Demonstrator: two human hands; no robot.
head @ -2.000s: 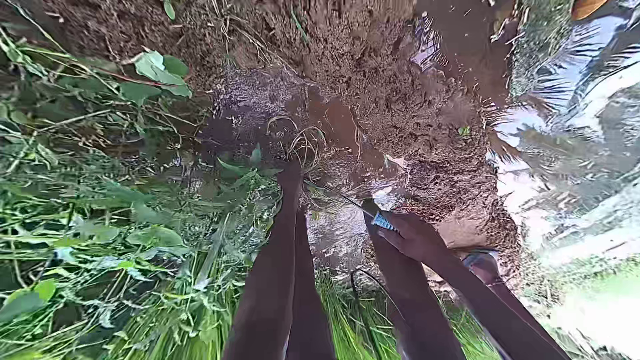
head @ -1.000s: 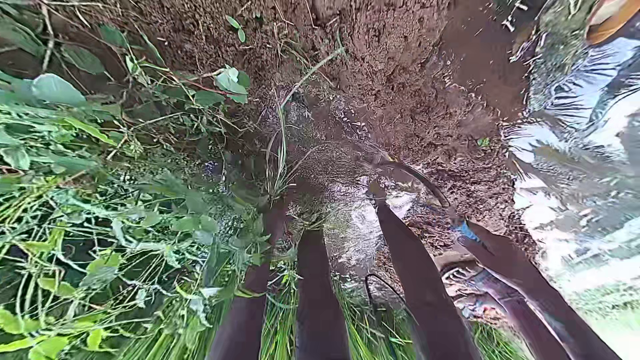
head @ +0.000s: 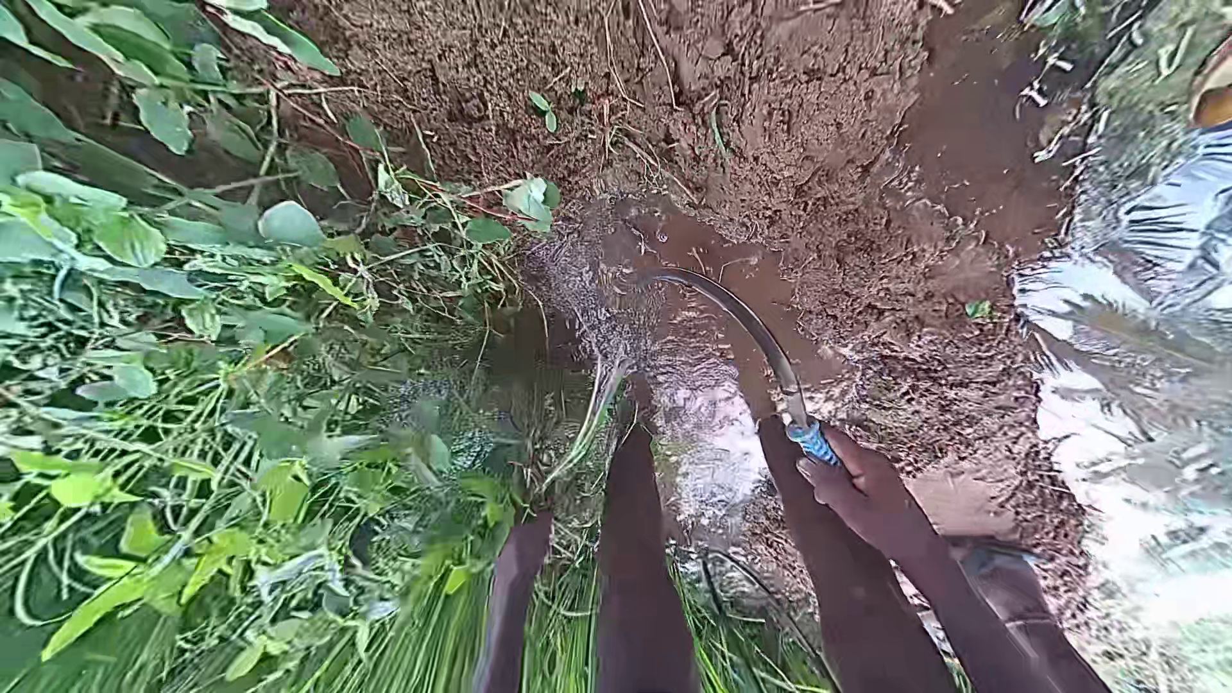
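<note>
My right hand (head: 866, 491) grips the blue handle of a sickle (head: 756, 332) at the lower right of centre. The curved metal blade arcs up and to the left, its tip at the muddy water. My left forearm comes up from the bottom edge, left of my legs, and my left hand (head: 541, 505) is mostly hidden among green stems. Long pale grass blades (head: 592, 423) rise from that hand toward the splashing water; whether its fingers are closed on them is not clear. My two bare legs (head: 640, 568) stand in the shallow water between my hands.
Leafy weeds (head: 125, 385) fill the left side, and tall grass (head: 414, 635) lies along the bottom. Wet brown mud (head: 818, 125) spreads across the top and right. Muddy water (head: 712, 250) lies ahead of my feet, with reflecting water (head: 1107, 375) at the far right.
My right hand has swung the sickle out to the right and then back inward, its blade now over the water near my feet. Water is now splashing by the grass blades.
</note>
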